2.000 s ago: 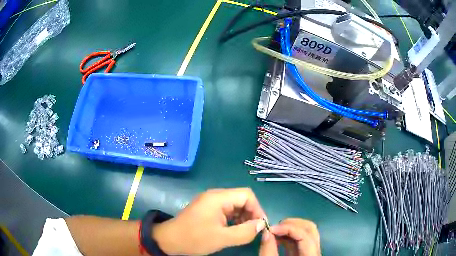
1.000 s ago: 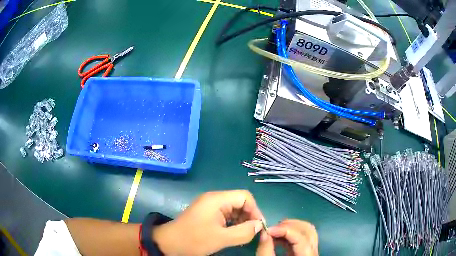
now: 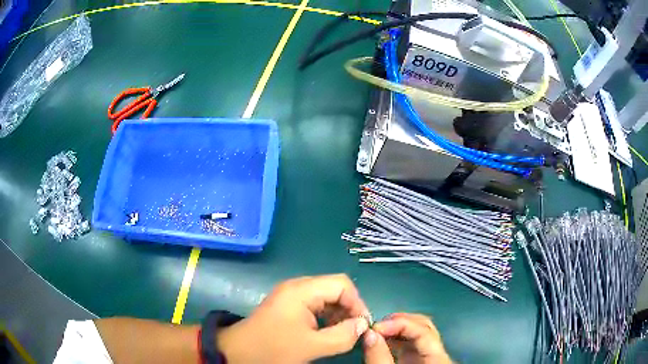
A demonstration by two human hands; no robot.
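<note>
My left hand (image 3: 305, 320) and my right hand (image 3: 405, 340) meet at the front edge, thumb and fingertips pinched together. Between the fingertips is a tiny dark and light strand end, likely the cores of a cable (image 3: 371, 323); the rest of it is hidden by the fingers. My right hand is partly cut off by the bottom edge. Loose grey cables (image 3: 433, 238) with coloured bare ends lie in a flat pile beyond my right hand.
A blue bin (image 3: 186, 242) holds wire offcuts and a black-and-white cylinder (image 3: 216, 216). Orange-handled pliers (image 3: 133, 105) lie behind it, clear plugs (image 3: 60, 197) left, a plastic bag (image 3: 50, 71) upper left. A silver machine (image 3: 408, 153) with hoses stands beyond the cables; a plugged bundle (image 3: 590, 284) lies far right.
The camera view has shifted slightly, so the bench things sit a little lower and further left. Both hands stay pinched together, with small finger movements at the strand end.
</note>
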